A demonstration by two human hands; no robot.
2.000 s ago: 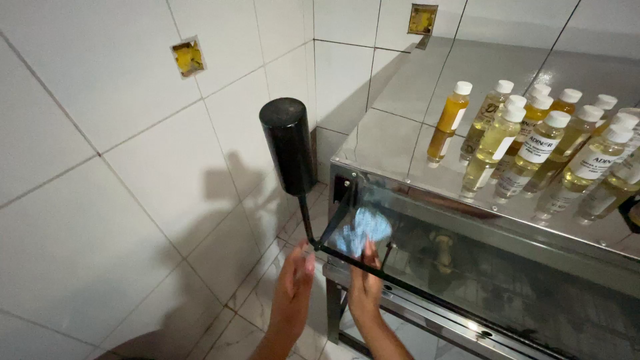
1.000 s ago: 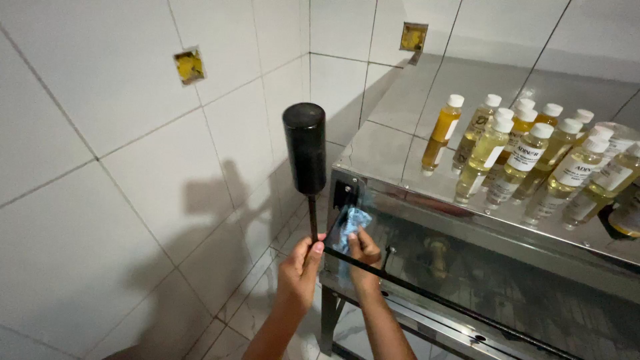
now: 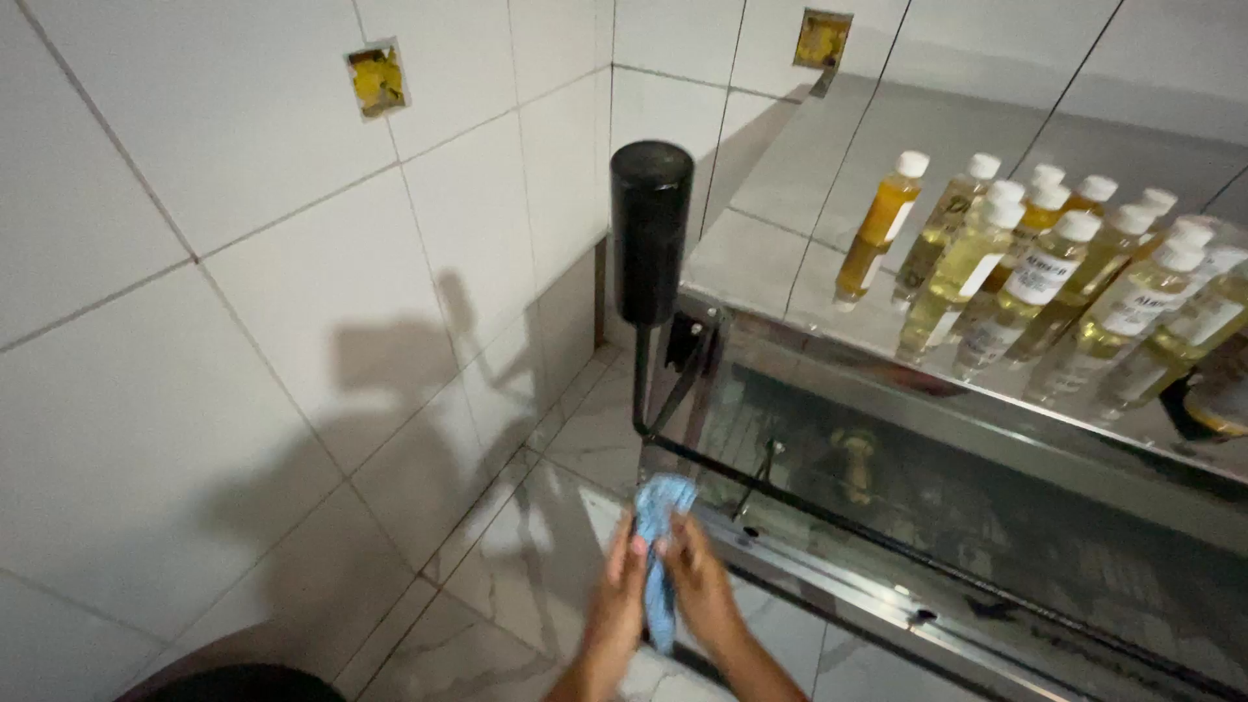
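A light blue cloth (image 3: 659,575) is bunched between my two hands, low in the centre of the head view. My left hand (image 3: 619,575) grips it from the left and my right hand (image 3: 700,575) from the right; both are slightly blurred. Just above them runs a thin black metal rod (image 3: 829,512) along the front of a stainless steel machine (image 3: 936,400). At its left end the rod bends upward into a black cylindrical handle (image 3: 651,234). Neither hand touches the rod.
Several bottles of yellow and amber liquid with white caps (image 3: 1043,273) stand on the machine's shiny steel top (image 3: 780,239). A tiled wall (image 3: 244,322) with an open socket recess (image 3: 377,80) is at the left. A dark rounded object (image 3: 239,682) shows at the bottom left.
Both hands have come down and away from the rod's bent corner, where they were with the cloth. The cloth, earlier in my right hand, is now between both hands.
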